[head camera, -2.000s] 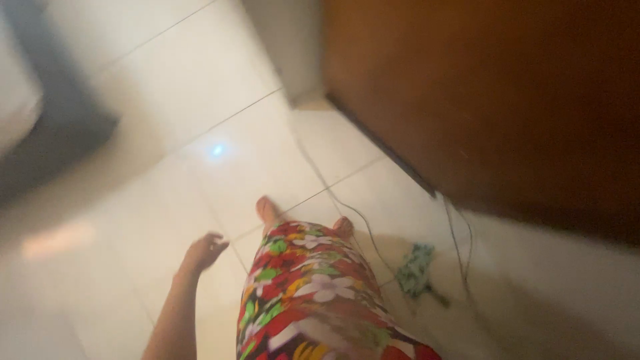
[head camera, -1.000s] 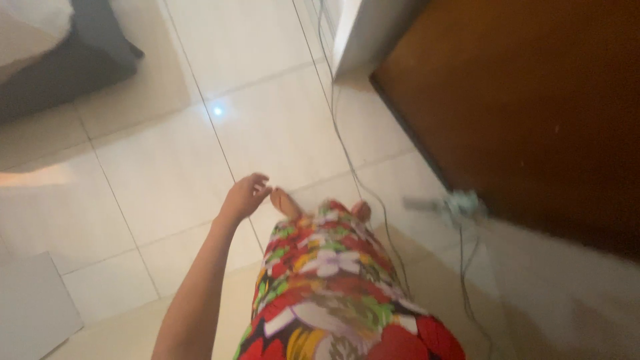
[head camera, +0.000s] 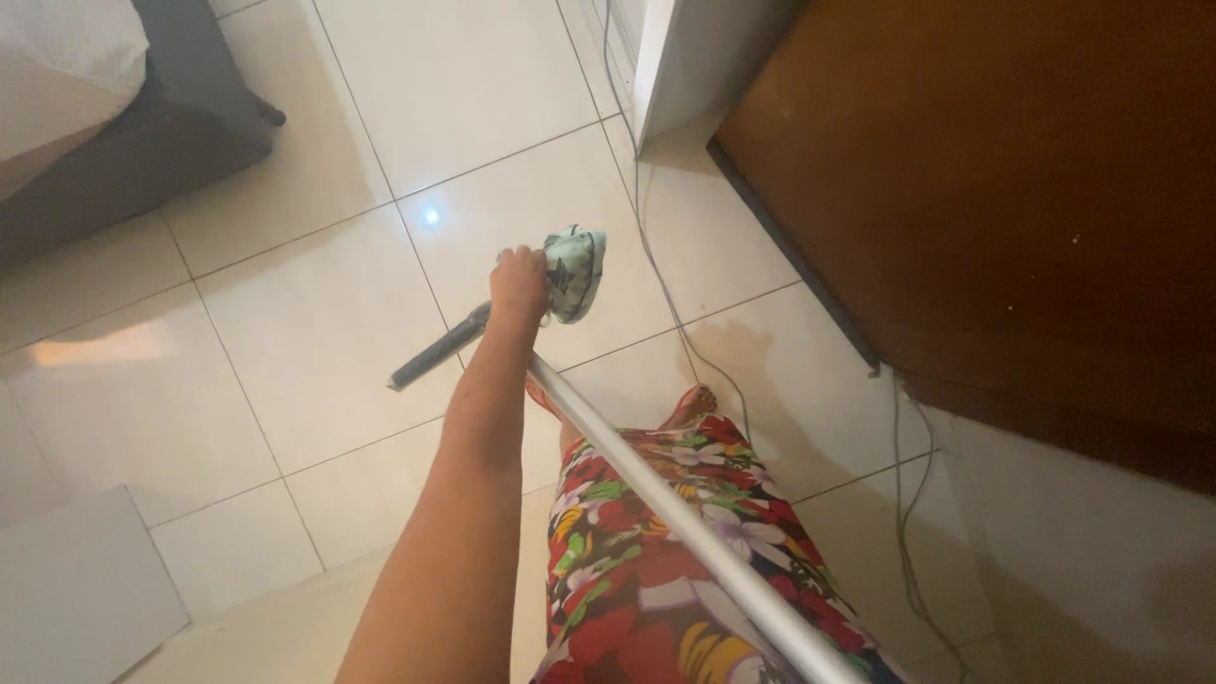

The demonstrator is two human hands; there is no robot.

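Observation:
My left hand (head camera: 521, 280) is raised over the floor, fingers curled at a pale green patterned cloth (head camera: 576, 274) that bunches out on its right side. A silver metal pole (head camera: 684, 522) slants from the bottom right edge up to my left wrist. From behind that wrist a dark, narrow bar (head camera: 439, 351) sticks out to the lower left; it looks like the head of a long-handled floor tool, but the joint is hidden by my forearm. Whether my fingers also grip the tool's end cannot be seen. My right hand is out of view.
Thin cables (head camera: 646, 237) run along the tiled floor (head camera: 294, 380) past my feet (head camera: 693, 404). A brown wooden panel (head camera: 997, 190) stands at right beside a pale wall edge (head camera: 655, 85). A grey bed base (head camera: 199, 104) is upper left, a pale flat surface (head camera: 76, 589) lower left.
The green cloth, near the brown panel's lower edge one second ago, is now at my left hand, which was empty then. The silver pole and dark bar now show clearly.

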